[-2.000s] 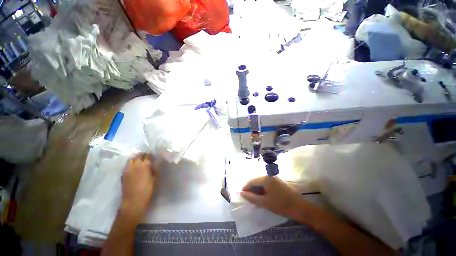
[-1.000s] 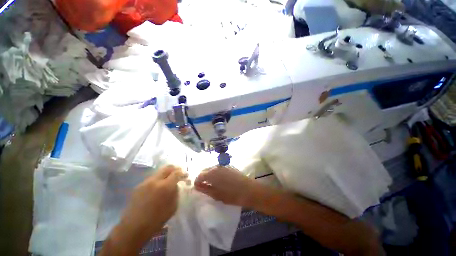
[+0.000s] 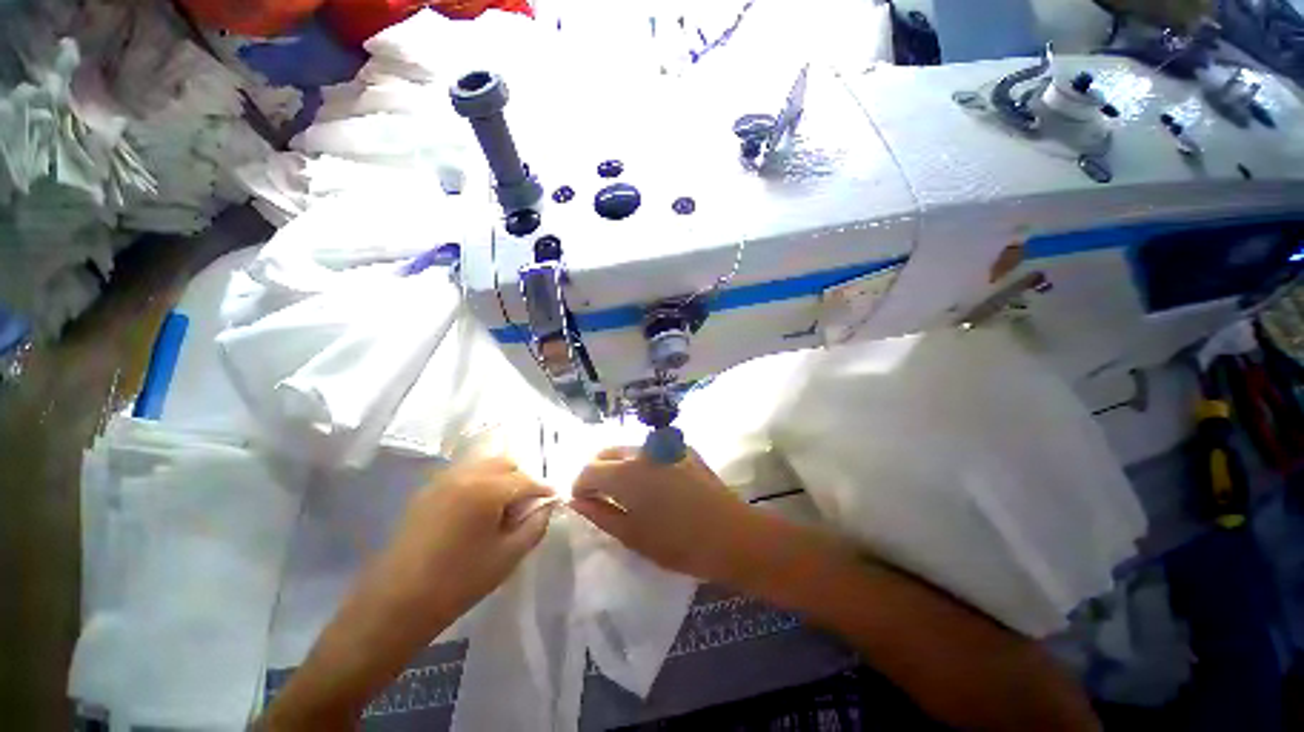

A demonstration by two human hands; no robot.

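My left hand (image 3: 494, 529) and my right hand (image 3: 644, 501) meet just in front of the needle area (image 3: 572, 415) of the white sewing machine (image 3: 744, 215). Their fingertips pinch the edges of white fabric pieces (image 3: 536, 629), which hang down over the table's front edge. The fabric under the presser foot is washed out by the lamp's glare. More white pieces (image 3: 958, 472) lie in a pile right of the needle, under the machine arm. A loose bunch of white fabric (image 3: 358, 365) lies left of the needle.
A flat stack of white pieces (image 3: 179, 572) lies at the table's left, below a blue strip (image 3: 163, 366). A measuring scale (image 3: 737, 625) runs along the front edge. Yellow-black handled tool (image 3: 1220, 465) lies at the right. A heap of white pieces (image 3: 115, 186) stands at the back left.
My left hand has left the flat stack and come to the needle area beside my right hand, now gripping fabric. White pieces now hang over the front edge. The camera view has shifted closer and to the right.
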